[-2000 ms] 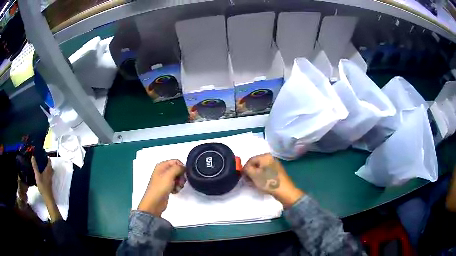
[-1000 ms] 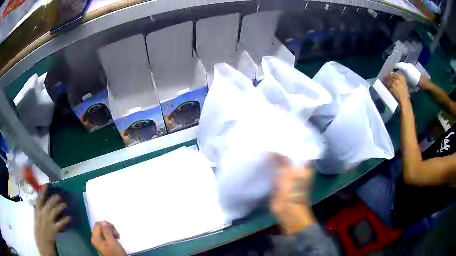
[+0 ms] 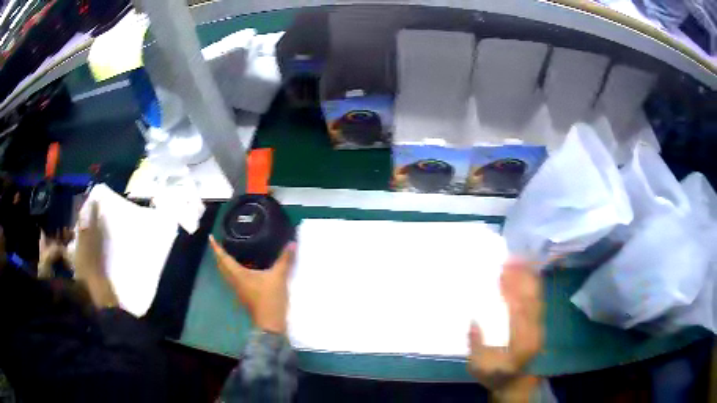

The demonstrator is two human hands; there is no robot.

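A black round speaker (image 3: 253, 230) with an orange-red strap (image 3: 259, 170) pointing up is at the left edge of the white sheet stack (image 3: 393, 287). My left hand (image 3: 255, 283) holds the speaker from below, thumb and fingers on its two sides. My right hand (image 3: 515, 323) is blurred, over the right edge of the stack, with thumb and fingers apart and nothing seen in it. Several white bags (image 3: 574, 197) stand or slump to the right of the stack, partly cut off by the right edge.
Open retail boxes (image 3: 428, 167) stand in a row behind the metal rail (image 3: 393, 201). A metal post (image 3: 196, 94) rises at left. Beyond it a neighbour's hand (image 3: 93, 252) is by white sheets (image 3: 134, 252), near another strapped dark speaker (image 3: 49, 197).
The view has swung left. My left hand has gone from the empty stack to holding a speaker. My right hand has left the bags and is now over the stack's right edge.
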